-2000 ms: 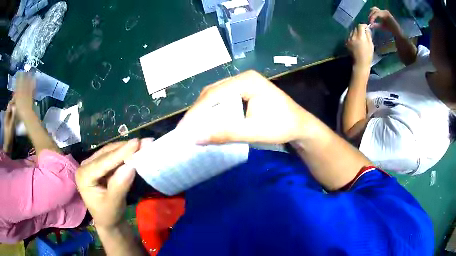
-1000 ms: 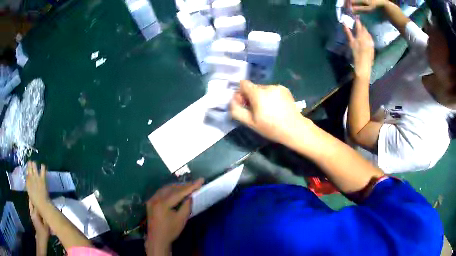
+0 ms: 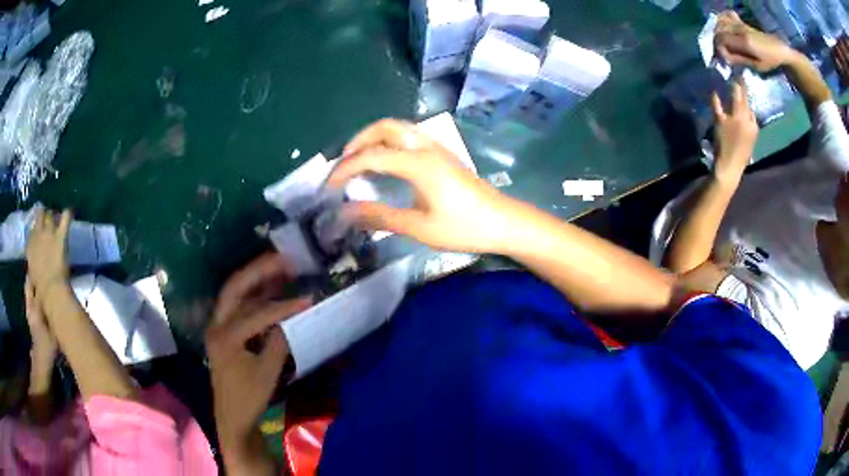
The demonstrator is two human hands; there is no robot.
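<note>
An open carton (image 3: 321, 218) with its white flaps spread lies in front of me, blurred, its dark inside showing. My right hand (image 3: 405, 191) is curved over its right side, with thumb and fingers apart; whether it grips the carton is hidden by blur. My left hand (image 3: 251, 325) is at the carton's near left and holds the sticker sheet (image 3: 344, 316) below the carton. A white sheet (image 3: 449, 144) lies on the table, partly hidden behind my right hand and the carton.
Several upright cartons (image 3: 498, 74) stand beyond my right hand. A paper scrap (image 3: 584, 189) lies near the table edge. A bagged bundle (image 3: 47, 112) is at the far left. People in pink (image 3: 121, 432) and white (image 3: 782, 242) work at either side. A red stool (image 3: 310, 446) is below.
My right hand has moved left from the carton group, and an open carton is now beside my left hand. My left hand still holds the sticker sheet. The camera view has shifted.
</note>
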